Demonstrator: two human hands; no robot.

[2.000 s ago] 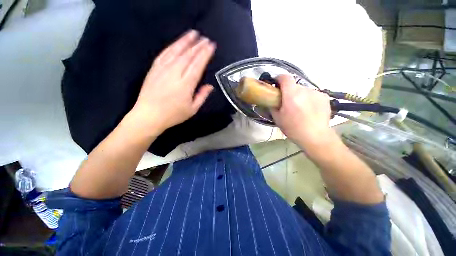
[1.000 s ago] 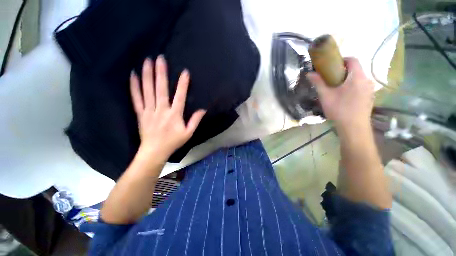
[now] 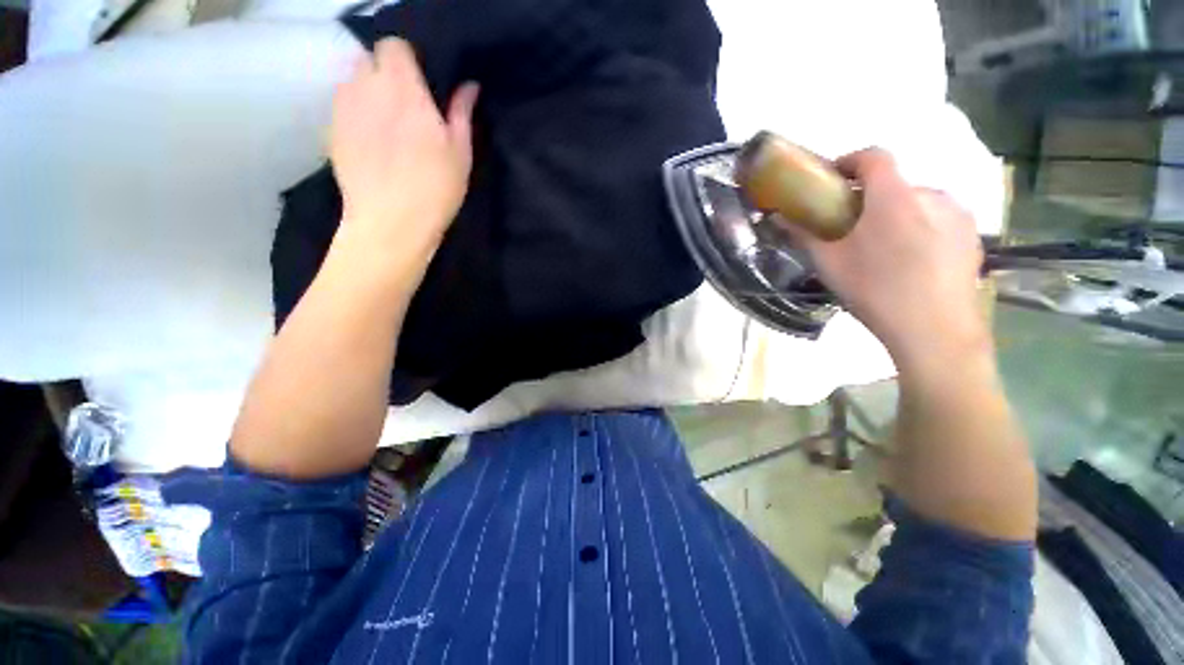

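Observation:
The black garment piece point(image 3: 571, 195) lies on the white pressing table cover point(image 3: 701, 357), with folds and an uneven front edge. My left hand point(image 3: 403, 150) is at its upper left part, fingers bent over the cloth; whether they pinch it is hard to tell. My right hand point(image 3: 896, 240) is closed around the tan wooden handle point(image 3: 799, 186) of the silver steam iron point(image 3: 743, 247). The iron's pointed tip is at the garment's right edge, and its body is over the white cover. The iron's underside is hidden.
The white padded board point(image 3: 156, 195) is at left. A clear plastic bottle point(image 3: 94, 433) and a printed label point(image 3: 153, 526) are below it. Dark and pale hoses point(image 3: 1091, 260) trail right. Dark and pale cloth bundles point(image 3: 1104, 559) lie at lower right, and a cardboard box point(image 3: 1097, 163) stands at upper right.
My left hand has moved up to the garment's upper left, its fingers now bent instead of spread flat. The iron is now turned with its tip at the garment's right edge; before, it stood apart.

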